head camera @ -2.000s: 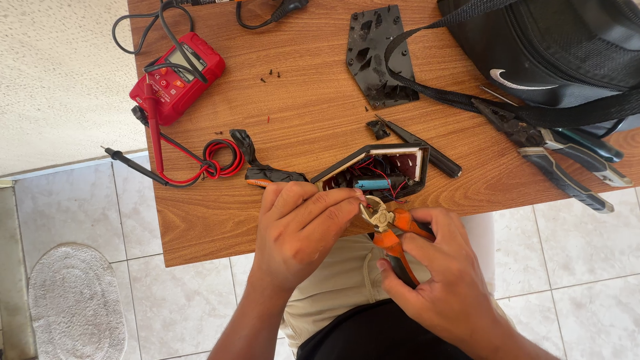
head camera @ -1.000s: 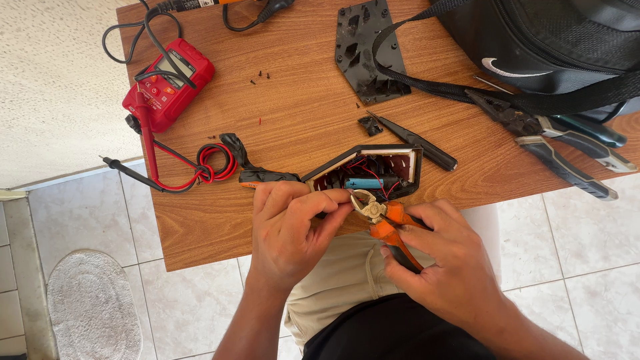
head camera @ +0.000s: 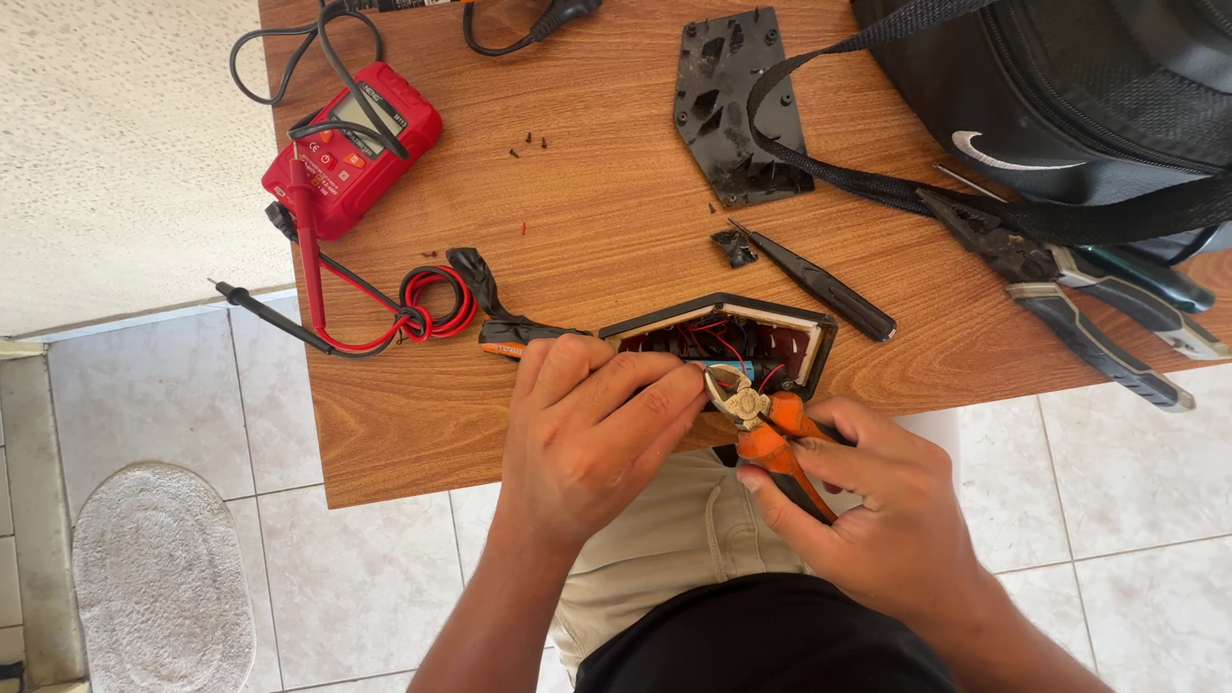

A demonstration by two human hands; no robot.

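Observation:
My right hand (head camera: 871, 496) grips orange-handled diagonal cutting pliers (head camera: 746, 404), whose jaws point up and left toward my left fingertips. My left hand (head camera: 606, 423) is pinched at the jaws; a thin wire seems to be between its fingertips, but it is mostly hidden. Just behind both hands, at the table's front edge, lies an opened black plastic housing (head camera: 818, 351) with red and dark wires inside. A blue cylindrical battery cell (head camera: 727, 368) sits in it, partly covered by the pliers. A roll of black tape-like material (head camera: 476, 279) and an orange-and-black item (head camera: 510, 342) lie left of the housing.
On the wooden table (head camera: 577, 192) are a red multimeter (head camera: 356, 149) with coiled probe leads (head camera: 433, 303), loose screws (head camera: 527, 144), a black plastic cover (head camera: 731, 106) and a black pen-like tool (head camera: 818, 279). Large pliers (head camera: 1097, 298) and a black bag (head camera: 1049, 87) with its strap occupy the right.
My hands stay together at the housing's front edge. My left fingers have closed in around the pliers' jaw tips and now hide more of the housing's left part.

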